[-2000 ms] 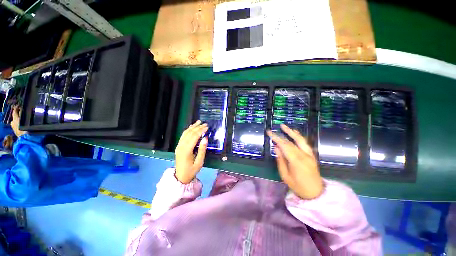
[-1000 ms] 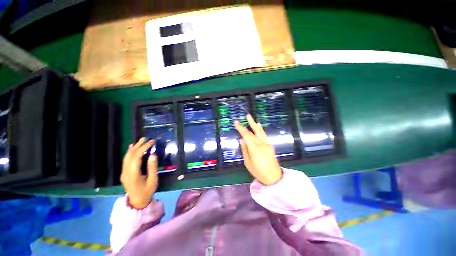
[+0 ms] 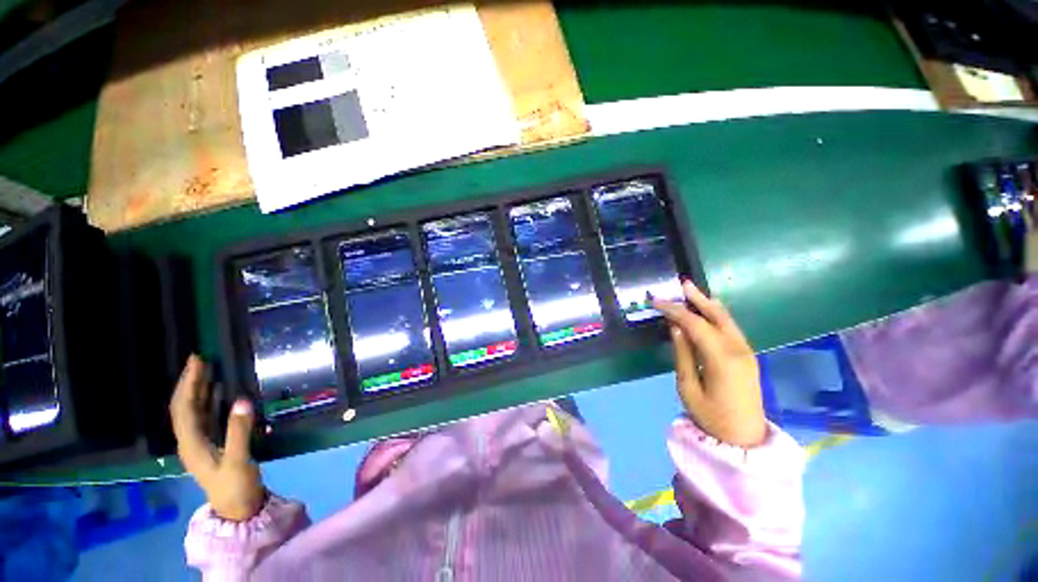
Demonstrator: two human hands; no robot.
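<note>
A long black foam tray [image 3: 342, 423] lies on the green bench in front of me, with several lit smartphones [image 3: 475, 298] side by side in its slots. Red and green marks show at the lower edges of most screens. My right hand [image 3: 717, 370] is at the rightmost phone [image 3: 633, 244], fingertips at its lower screen; whether they touch cannot be told. My left hand [image 3: 219, 438] is at the tray's lower left corner, thumb and fingers apart, holding nothing that I can see.
A tray stack [image 3: 108, 341] stands at the left with shiny phones on top. A white sheet [image 3: 427, 97] lies on a tan board [image 3: 171, 125] behind the tray. At the right are another tray of phones [image 3: 1007, 210] and a person's pink sleeve [image 3: 950, 352].
My right hand has moved from the middle phones to the rightmost one. My left hand has moved off the leftmost phone to the tray's corner. Green text lines have given way to red and green marks.
</note>
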